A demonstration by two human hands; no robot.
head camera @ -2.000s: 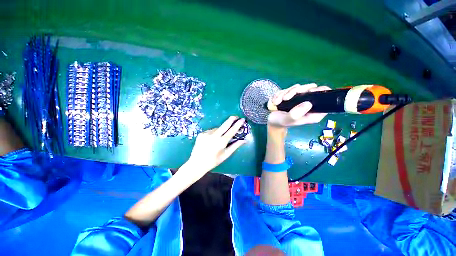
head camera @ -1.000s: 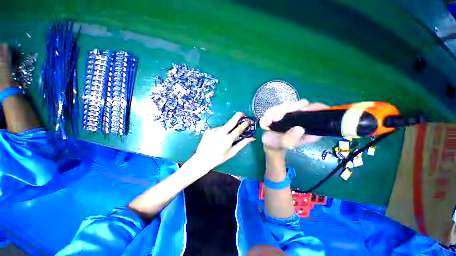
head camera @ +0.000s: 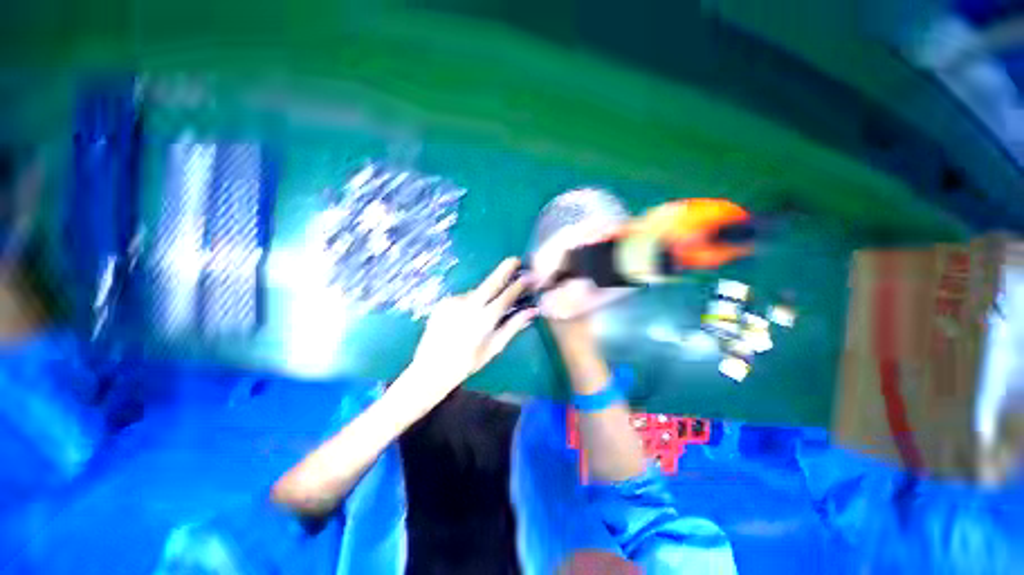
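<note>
The frame is blurred. My left hand [head camera: 477,326] holds a small round black housing [head camera: 523,294] in its fingertips over the green bench. My right hand [head camera: 573,275] grips the electric screwdriver [head camera: 663,249], whose orange rear end points right. The driver's front end is at the housing; its tip is hidden by my fingers, so contact cannot be told. A round silver-grey dish [head camera: 582,210] lies just beyond my right hand, partly covered by it.
A heap of silvery parts [head camera: 393,238] lies left of the dish, then ladder-like strips [head camera: 208,236] and blue wires [head camera: 101,191]. White-and-yellow pieces [head camera: 738,326] lie right, near a cardboard carton [head camera: 910,348]. A red parts tray [head camera: 670,438] is below the bench edge. Another person's blue sleeve [head camera: 45,393] is at left.
My right hand and the screwdriver have moved left, bringing the driver's front end to the housing in my left hand. The camera view has shifted, and the other person's arm at left has moved.
</note>
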